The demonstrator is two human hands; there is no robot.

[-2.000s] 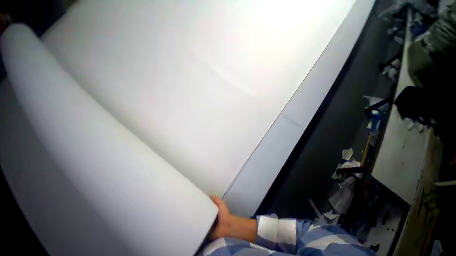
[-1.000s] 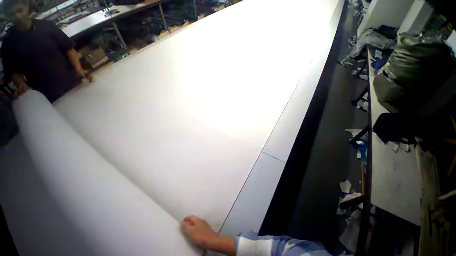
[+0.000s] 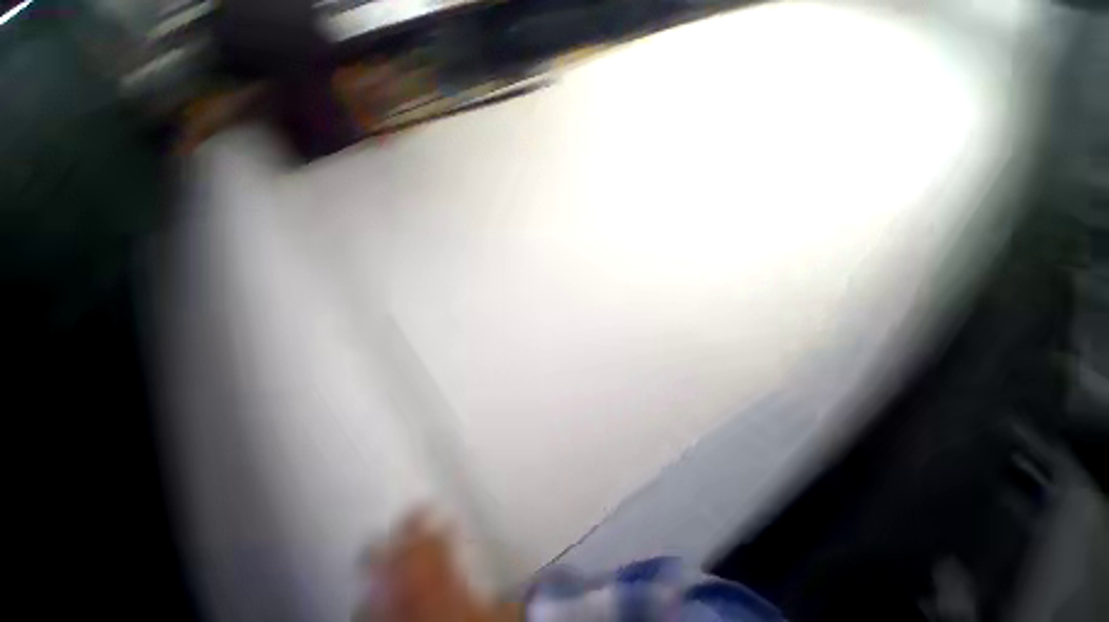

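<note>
The frame is badly blurred. A thick white roll lies across the left part of the white-topped table, from the person at the far side to the near edge. A flat white sheet spreads to its right. My right hand, in a blue and white checked sleeve, is at the near end of the roll, over or against its surface. Its fingers are too blurred to tell if they grip. My left hand is not in view.
A person in dark clothes stands at the far end of the roll, with blurred hands near it. Cluttered benches run behind the table. A dark aisle lies along the table's right edge, with blurred pale shapes beyond.
The view has swung and blurred, so the roll appears steeper and farther right. My right hand now appears lower and slightly left, over the roll's near end.
</note>
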